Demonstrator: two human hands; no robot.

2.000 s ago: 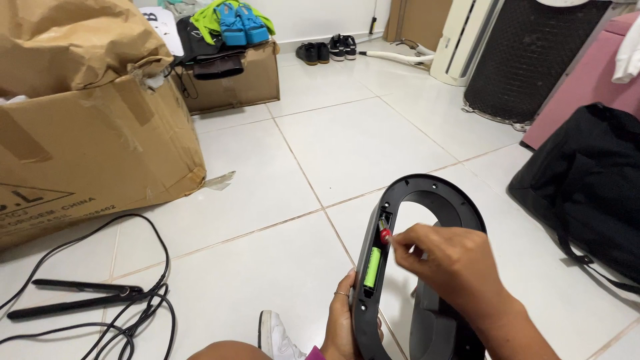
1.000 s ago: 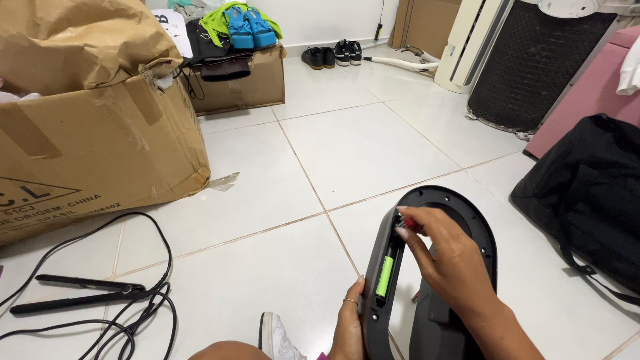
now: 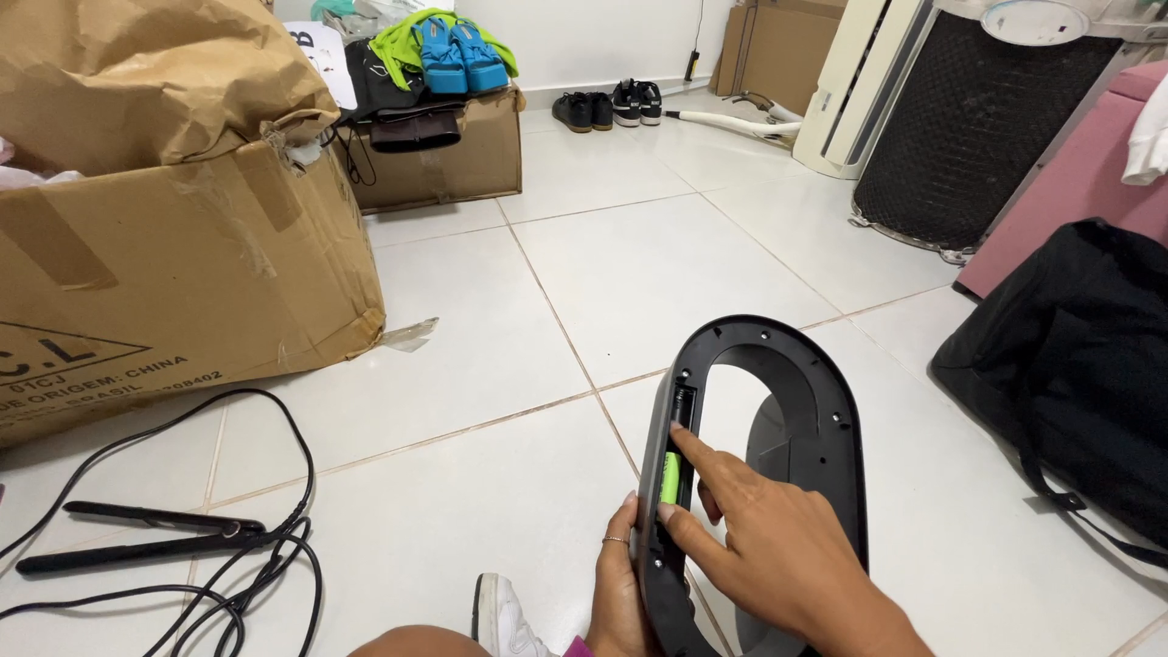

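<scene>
My left hand (image 3: pixel 622 584), with a ring on one finger, grips the left side of a black plastic oval-ring housing (image 3: pixel 835 392) with screw holes along its rim. A narrow slot in that side holds a green cylindrical battery (image 3: pixel 671 478). My right hand (image 3: pixel 762 529) reaches over from the right: its index fingertip is at the slot above the green battery and its thumb at the battery's lower end. Near the slot's top, a coiled spring contact (image 3: pixel 683 397) shows. No red item is visible in my right hand; its palm side is hidden.
A black hair straightener (image 3: pixel 137 538) and its looped cord lie at lower left. Cardboard boxes (image 3: pixel 210 265) stand at upper left, shoes (image 3: pixel 607 108) by the wall. A black bag (image 3: pixel 1058 392) lies at right, and a white shoe (image 3: pixel 506 616) is at the bottom.
My right hand has moved down from the slot's upper end to around the green battery. The red-ended item that it held two seconds ago is out of sight.
</scene>
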